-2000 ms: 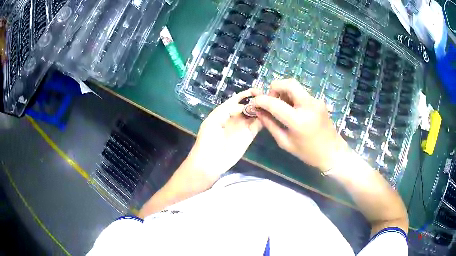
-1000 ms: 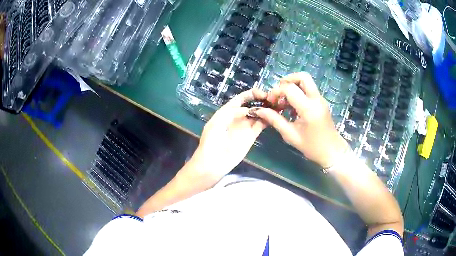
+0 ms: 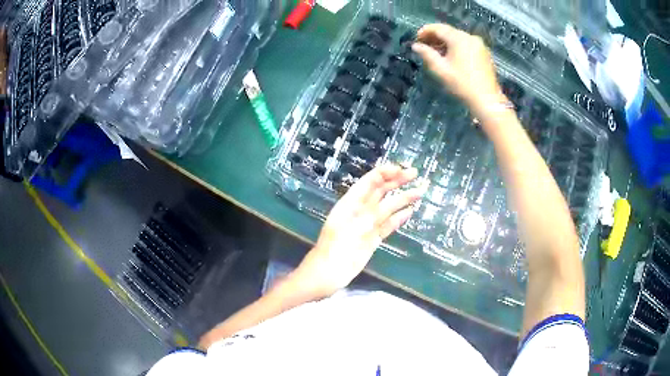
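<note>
The clear blister tray (image 3: 449, 255) lies on the green mat in front of me, with columns of round black parts (image 3: 355, 106) on its left side and more on its right. My right hand (image 3: 459, 62) is over the back of the second black column, its thumb and fingertips closed around a small dark part (image 3: 439, 48), mostly hidden by the fingers. My left hand (image 3: 367, 220) is over the tray's front left area, palm inward, fingers apart, with nothing seen in it.
Stacked clear trays (image 3: 173, 81) and a green-and-white marker (image 3: 261, 110) are at left. A red object (image 3: 300, 13) is at the back. A yellow block (image 3: 617, 228), white tissue (image 3: 607, 200) and blue bin (image 3: 652, 147) are at right. A black-filled tray (image 3: 165, 253) is low at left.
My hands have come apart. My right hand has moved away from me to the back of the tray. My left hand has opened and moved slightly nearer. The view has shifted, showing the red object.
</note>
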